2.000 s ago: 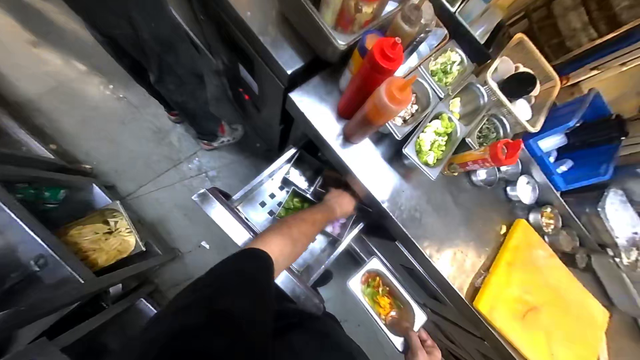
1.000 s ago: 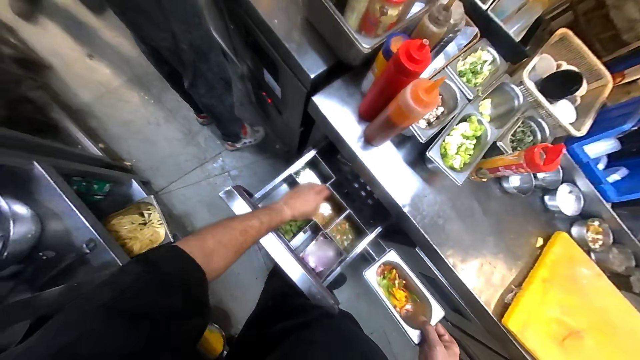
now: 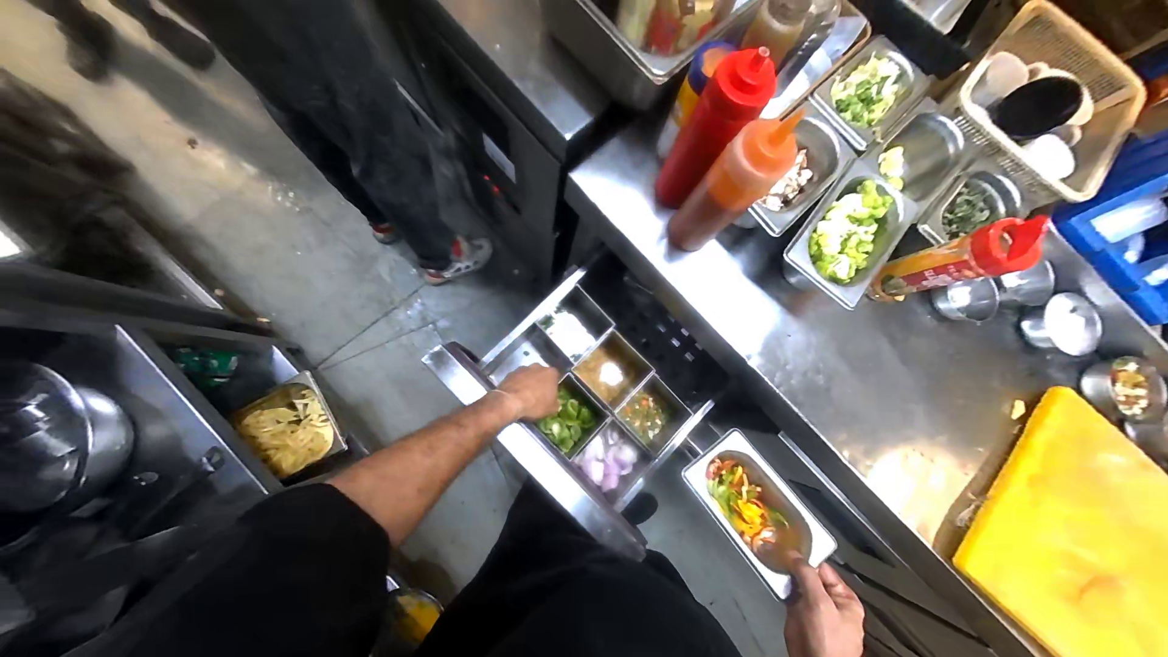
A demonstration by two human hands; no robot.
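Observation:
My left hand [image 3: 531,392] is closed down over the front-left part of an open steel drawer [image 3: 547,461], beside a compartment of cut green vegetable [image 3: 568,420]; whether its fingers hold anything is hidden. Other compartments hold pink-white onion pieces [image 3: 606,458], a brownish liquid [image 3: 611,370], a chopped mixture in liquid [image 3: 644,416] and something white [image 3: 570,330]. My right hand [image 3: 824,610] grips the near end of a rectangular steel pan [image 3: 801,507], thumb over the rim. Sliced mixed vegetables [image 3: 744,502] lie in that pan, right of the drawer.
Squeeze bottles [image 3: 735,178], steel pans of chopped vegetables [image 3: 850,233] and a yellow cutting board [image 3: 1077,538] stand on the steel counter [image 3: 821,365]. A person in dark trousers [image 3: 356,119] stands beyond the drawer. At left, another open drawer holds a pan of pale yellow food [image 3: 287,429].
My left hand has moved from the drawer's far compartments to its front-left part, uncovering the brownish liquid. My right hand still holds the pan of mixed vegetables.

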